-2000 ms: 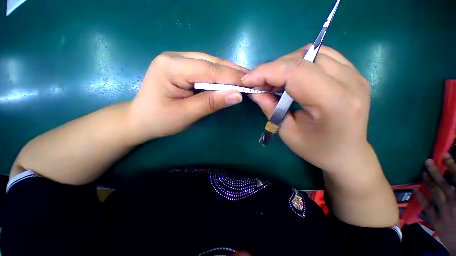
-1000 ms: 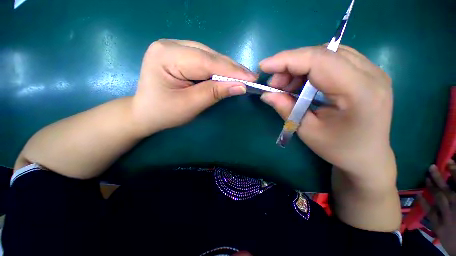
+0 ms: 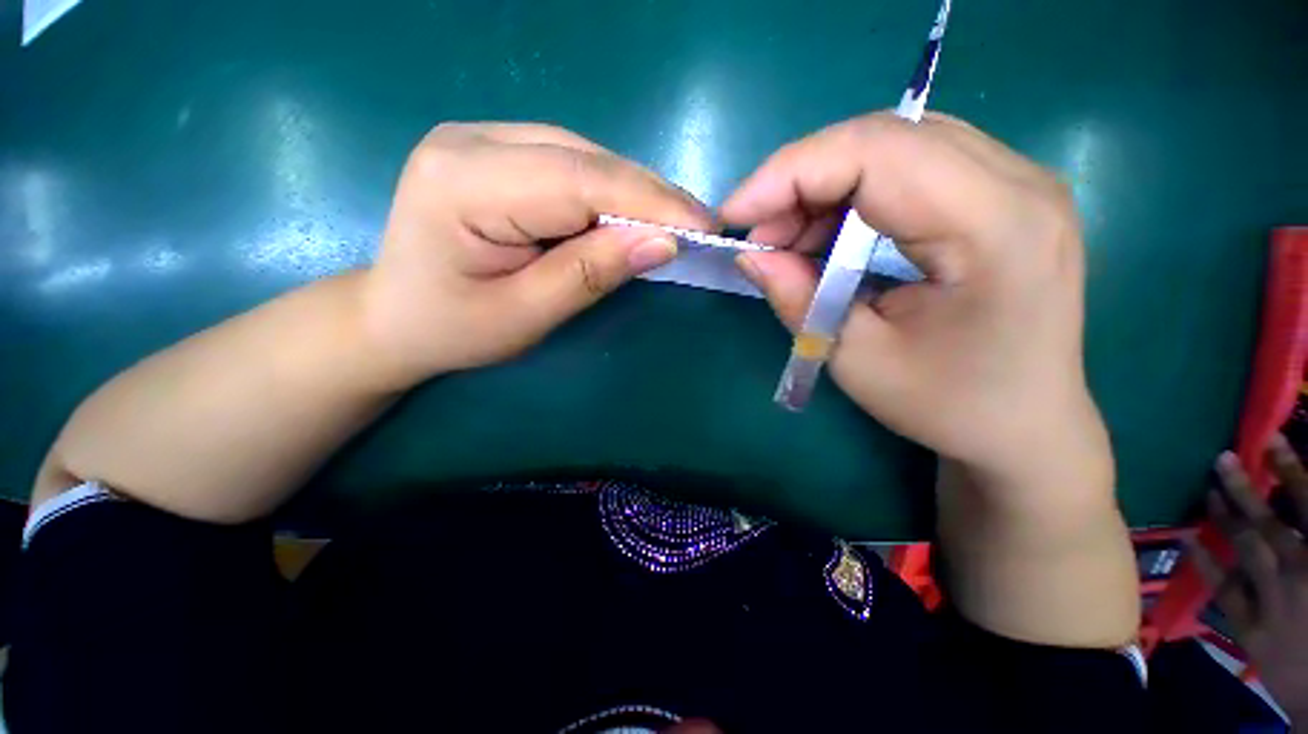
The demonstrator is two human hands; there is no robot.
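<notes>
A white label sheet [image 3: 703, 270] is held over the green bench, seen nearly edge-on, with tiny dark marks along its upper edge. My left hand [image 3: 524, 251] pinches its left part between thumb and fingers. My right hand [image 3: 947, 273] holds silver tweezers [image 3: 844, 273] across the palm, tips pointing up and away, the yellowish band near the lower rear end. The right thumb touches or nearly touches the sheet's right part; the right index fingertip is just above its edge. The sheet's right end is partly hidden behind the right hand and tweezers.
The glossy green bench top [image 3: 474, 65] lies under my hands. A white paper corner [image 3: 46, 17] shows at the top left. A red tray edge [image 3: 1277, 344] stands at the right, with another person's hand [image 3: 1262, 552] at it. More red trays show below the bench edge.
The sheet has tilted, so more of its lower face shows. The right index fingertip has lifted from the sheet since the earliest frame. The tweezers have shifted slightly with the right hand.
</notes>
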